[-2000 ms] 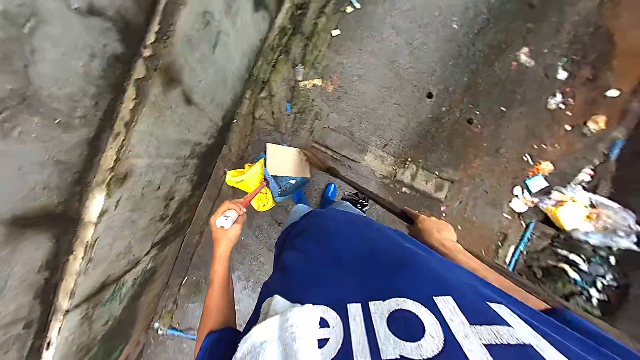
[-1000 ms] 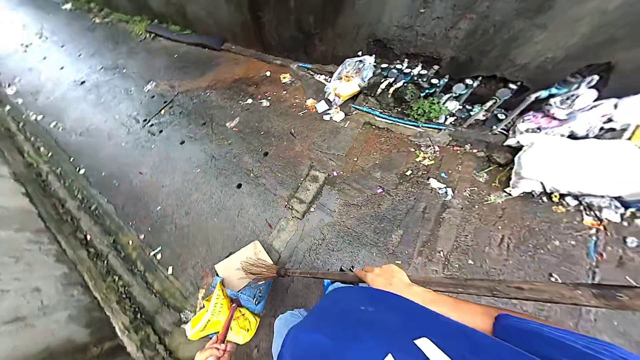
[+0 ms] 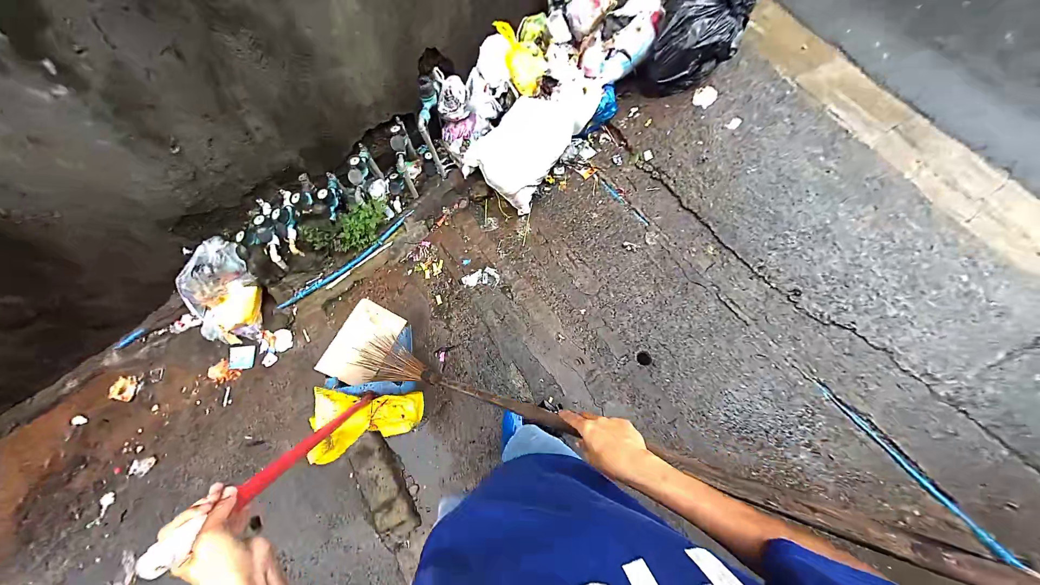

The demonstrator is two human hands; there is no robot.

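Note:
My left hand is closed around the pale-wrapped end of a red handle, which runs up to a blue dustpan. A yellow plastic bag lies over the dustpan's near side, and a cardboard piece rests on it. My right hand grips the wooden stick of a stick broom. The broom's thin bristles touch or overlap the cardboard, and the stick passes under my right forearm towards the lower right.
White sacks and a black garbage bag are heaped by the wall. Water meters and a blue pipe line the wall base, near a clear bag of trash. Litter dots the wet concrete; another blue pipe lies right.
The view has swung strongly to the right, bringing the sack heap and black bag into sight. Both hands keep hold of the dustpan handle and the broom.

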